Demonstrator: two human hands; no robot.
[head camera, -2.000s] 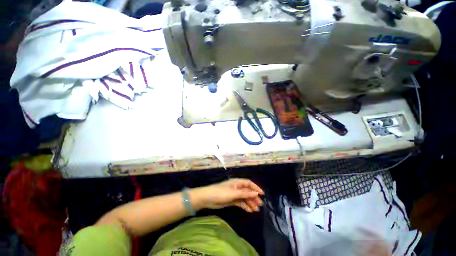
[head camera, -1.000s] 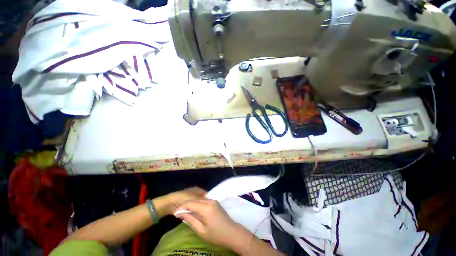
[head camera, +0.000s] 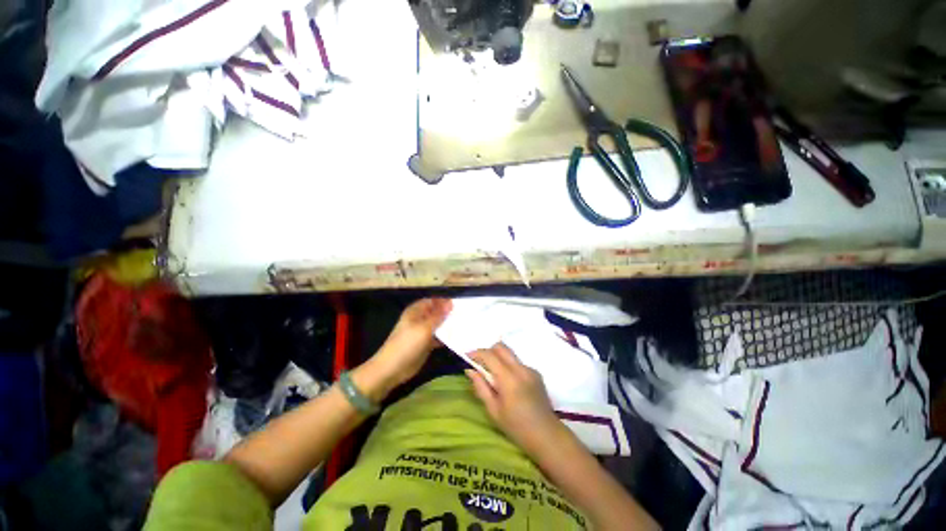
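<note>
A white striped garment piece with maroon bands lies over the lap, below the table edge. My left hand holds its upper left corner between thumb and fingers. My right hand holds its lower left edge, a short way to the right. The edge between the hands looks straight, perhaps folded. The scissors lie on the machine bed, blades towards the needle area, not held.
The white table's worn front edge runs above my hands. A smartphone with a cable and a slim red-and-black tool lie right of the scissors. White striped pieces lie at upper left and lower right. Red bag at left.
The view has moved down and closer. My hands have spread the piece over the lap; two seconds ago my left hand was empty. The scissors and phone still lie on the machine bed.
</note>
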